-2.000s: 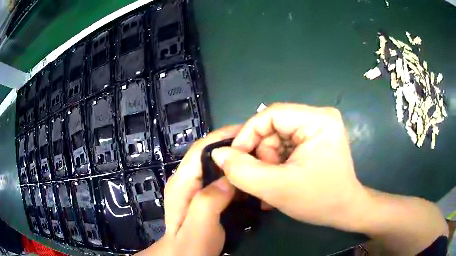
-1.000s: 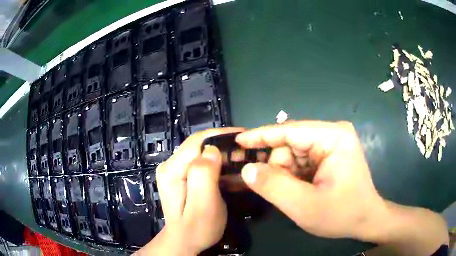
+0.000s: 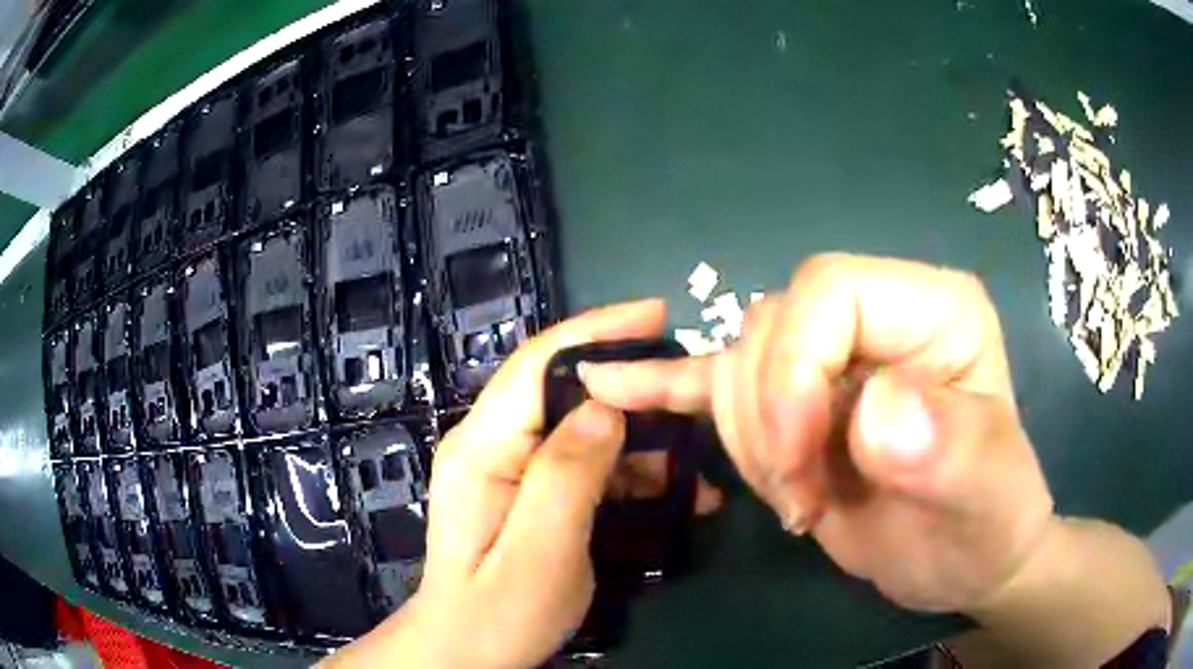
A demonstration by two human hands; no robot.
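Note:
My left hand (image 3: 510, 484) holds a black phone housing (image 3: 654, 490) at the lower centre, its thumb on the near face and fingers behind. My right hand (image 3: 890, 431) is over the housing's right side. Its extended index finger touches the housing's upper end, near the left corner; the thumb and other fingers are curled. No part shows under the fingertip. Several loose pale pieces (image 3: 704, 280) lie on the bench just above the housing, partly hidden by my right hand.
A glossy black blister tray (image 3: 416, 311) with rows of black housings is at left; one pocket (image 3: 311, 516) in its near row is empty. A pile of pale strips (image 3: 1099, 248) lies at right on the dark green bench. A white strip edges the bench at upper left. Something red is at lower left.
The housing has turned more upright in my left hand. My right thumb has left it and the index finger now presses its upper end. More pale pieces show beyond the housing.

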